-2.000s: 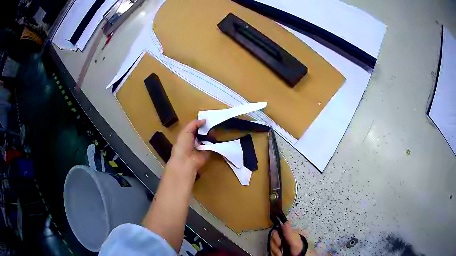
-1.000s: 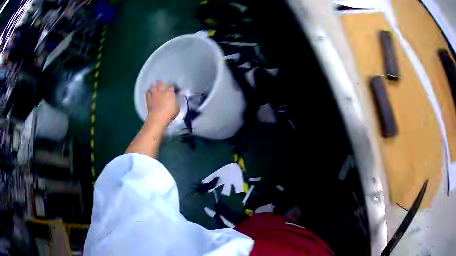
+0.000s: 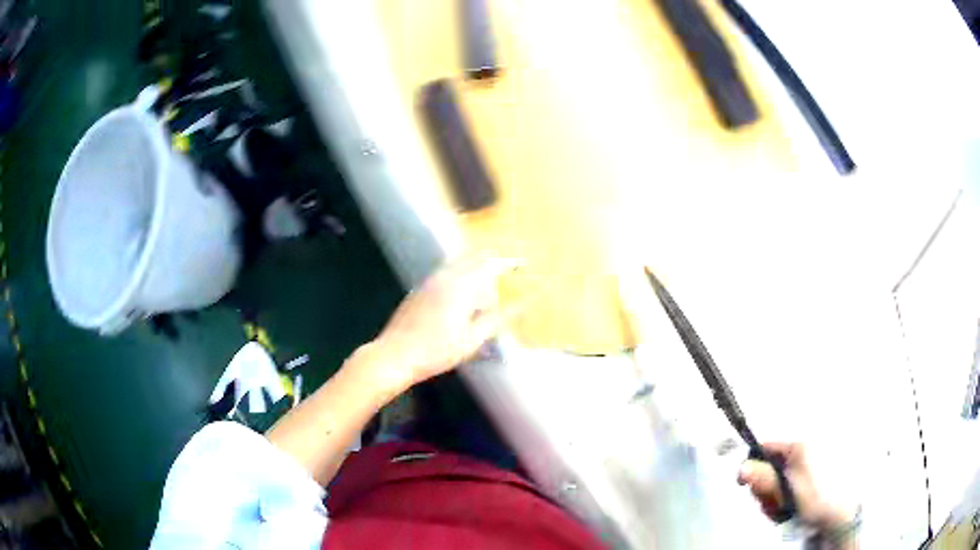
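The near card pattern [image 3: 570, 301] lies on the pale cutting table, washed out by glare. My left hand [image 3: 457, 317] is over the table's edge at the card's near end, blurred, with no scrap visible in it. My right hand [image 3: 782, 483] holds the long black shears [image 3: 704, 365] by the handles at the lower right, blades pointing up and left, looking closed. Two dark pattern weights, one nearer [image 3: 460, 147] and one farther [image 3: 478, 38], rest on the near card. A longer dark weight [image 3: 709, 59] lies on the farther card.
A whitish-grey round bin [image 3: 150, 226] stands on the green floor at the left, beyond the riveted table edge [image 3: 365, 147]. White and dark scraps [image 3: 253, 378] lie on the floor. A narrow black band [image 3: 795, 91] lies at the upper right.
My left hand has moved from the bin's mouth to the table edge, and the scraps it held are gone. The view has turned towards the table, showing my right hand with the shears.
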